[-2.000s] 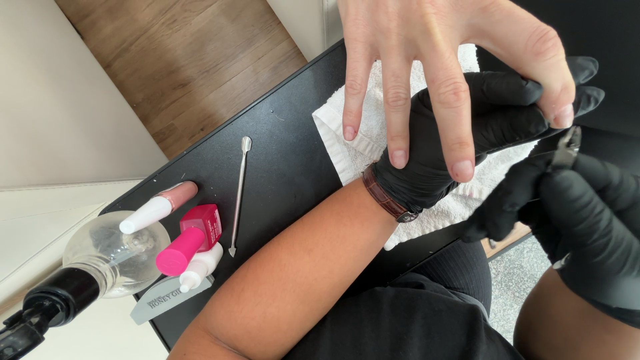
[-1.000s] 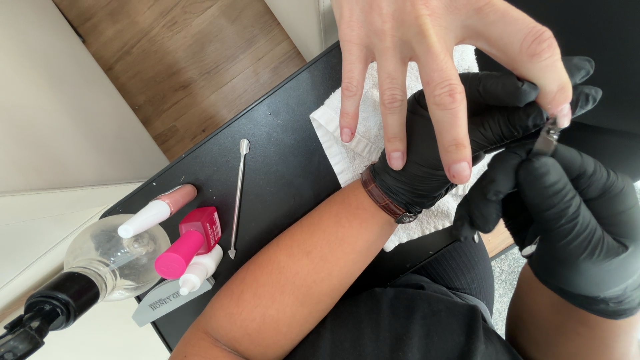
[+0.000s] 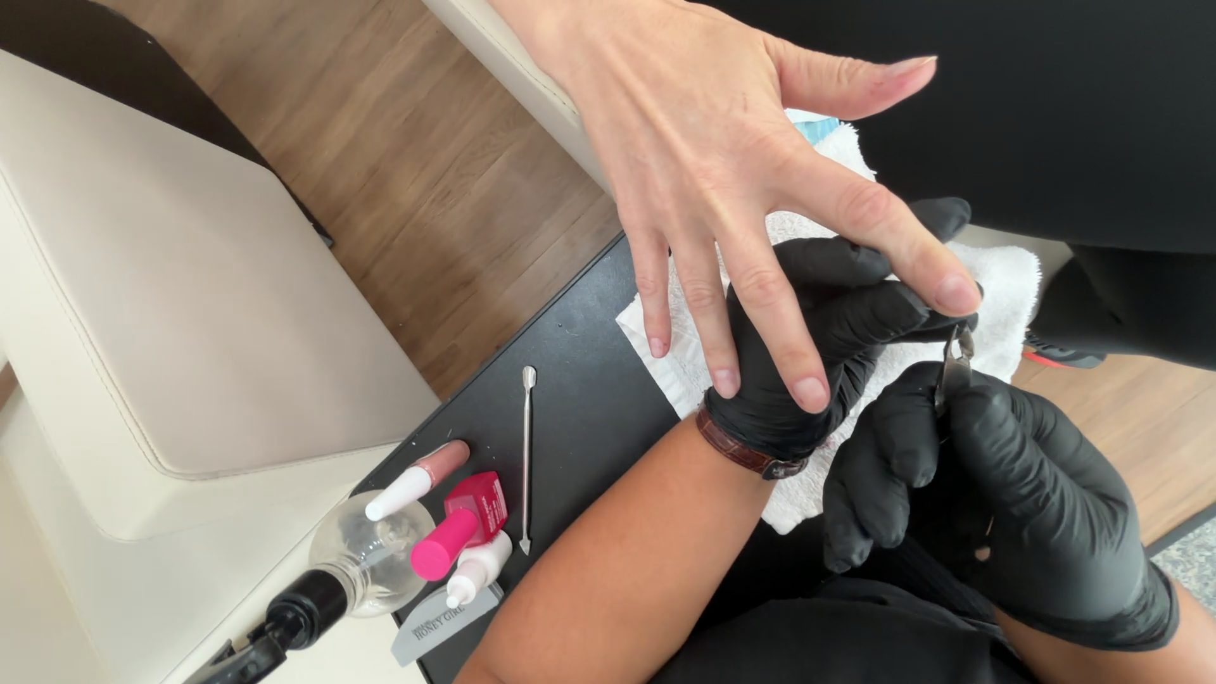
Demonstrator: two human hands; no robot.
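Note:
My left hand (image 3: 817,323), in a black glove with a brown strap at the wrist, supports the index finger of another person's hand (image 3: 712,180) from below. That person's fingers are spread, palm down, over a white towel (image 3: 997,285). My right hand (image 3: 1035,494), also black-gloved, grips metal cuticle nippers (image 3: 956,366) between thumb and index finger. The nipper tips point up, just below the fingertip of that index finger; whether they touch the skin I cannot tell.
On the black table (image 3: 589,380) lie a metal cuticle pusher (image 3: 527,456), a pink polish bottle (image 3: 480,503), a white-capped tube (image 3: 418,480), a small white bottle (image 3: 480,568) and a grey nail file (image 3: 442,622). A clear pump bottle (image 3: 370,551) is beside them.
The other person's thumb now shows, stretched out to the right. The nippers have moved from near the tip of the index finger to just below it. The view has shifted.

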